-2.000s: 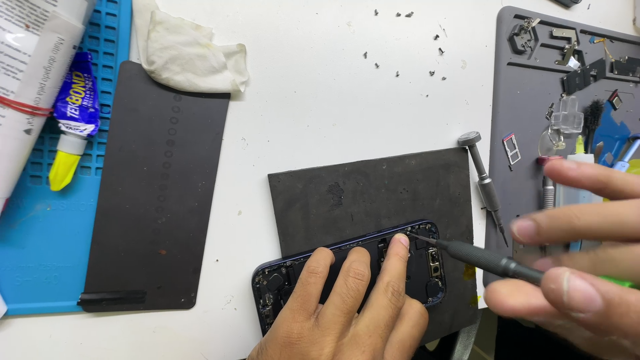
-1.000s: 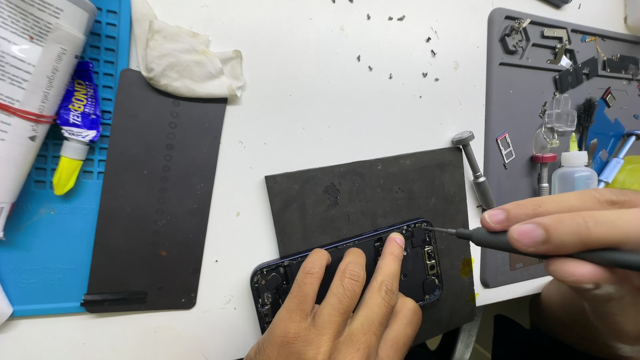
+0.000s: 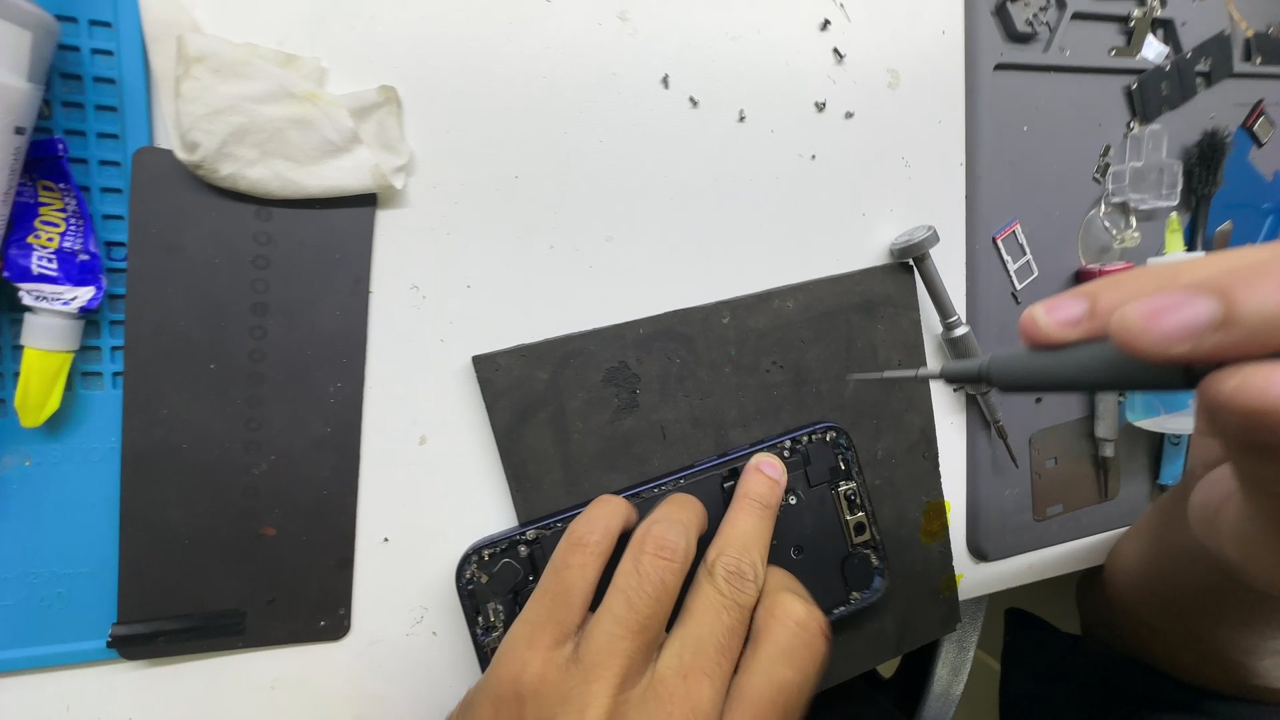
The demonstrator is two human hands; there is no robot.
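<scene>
My left hand [image 3: 680, 610] lies over an opened smartphone [image 3: 815, 545] with a dark blue frame, its fingertips pressing on the inner parts. The phone rests at a slant on a black rubber pad [image 3: 700, 350]. A small camera module [image 3: 855, 512] shows at the phone's right end. My right hand [image 3: 1200, 340] holds a dark precision screwdriver [image 3: 1070, 368] by its handle. The screwdriver's thin tip points left above the pad, apart from the phone. Behind it, a silver precision screwdriver [image 3: 955, 335] leans across the right edge of the pad.
Several tiny screws [image 3: 820, 105] lie on the white table. On the right, a grey work mat [image 3: 1040, 170] carries small parts, a SIM tray [image 3: 1016, 255] and a brush [image 3: 1205, 175]. At left are a black plate [image 3: 245, 420], a white cloth [image 3: 290, 120] and a glue tube [image 3: 50, 240].
The screwdriver's tip was at the phone's upper right corner in both earlier frames; it is now lifted away above the pad. My left hand has stayed on the phone.
</scene>
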